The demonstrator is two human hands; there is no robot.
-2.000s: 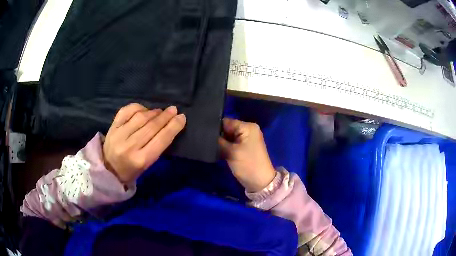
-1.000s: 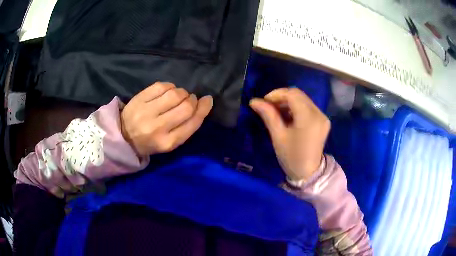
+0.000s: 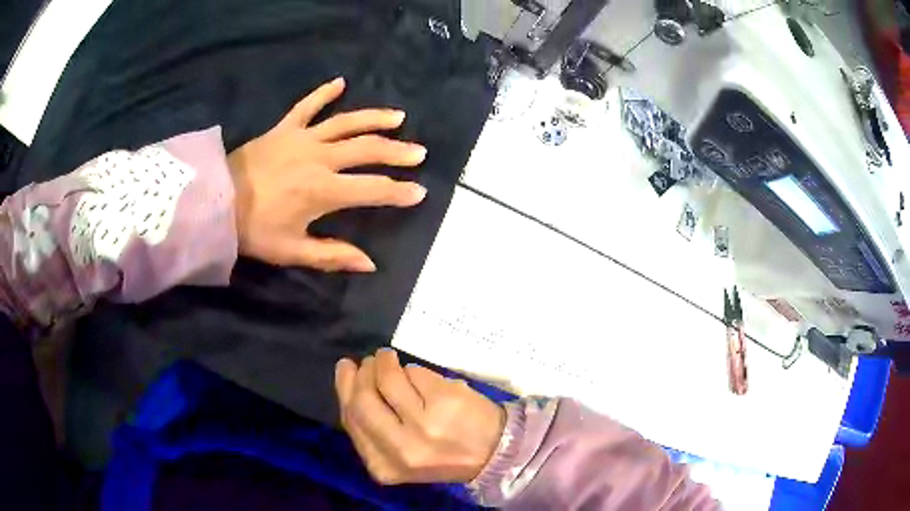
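Note:
A black fabric panel [image 3: 269, 334] covers the left and middle of the view, partly on the white table and hanging over its front edge. My left hand [image 3: 319, 185] lies flat on it, palm down with fingers spread, gripping nothing. My right hand [image 3: 419, 419] is at the panel's lower right edge, with curled fingers closed on that edge; the fingertips are partly hidden. The sewing machine's presser foot area [image 3: 504, 65] is at the panel's upper right edge.
The machine's dark control panel [image 3: 798, 195] has a lit screen. Small hardware [image 3: 654, 130] and labels lie beside the machine. Thread snips [image 3: 736, 344] lie on the right of the white table [image 3: 559, 284]. Blue tub parts [image 3: 863, 399] show at the lower right.
The view has shifted toward the machine. The panel has moved up toward the presser foot. My left hand has opened out flat on it; my right hand has come back to its edge.

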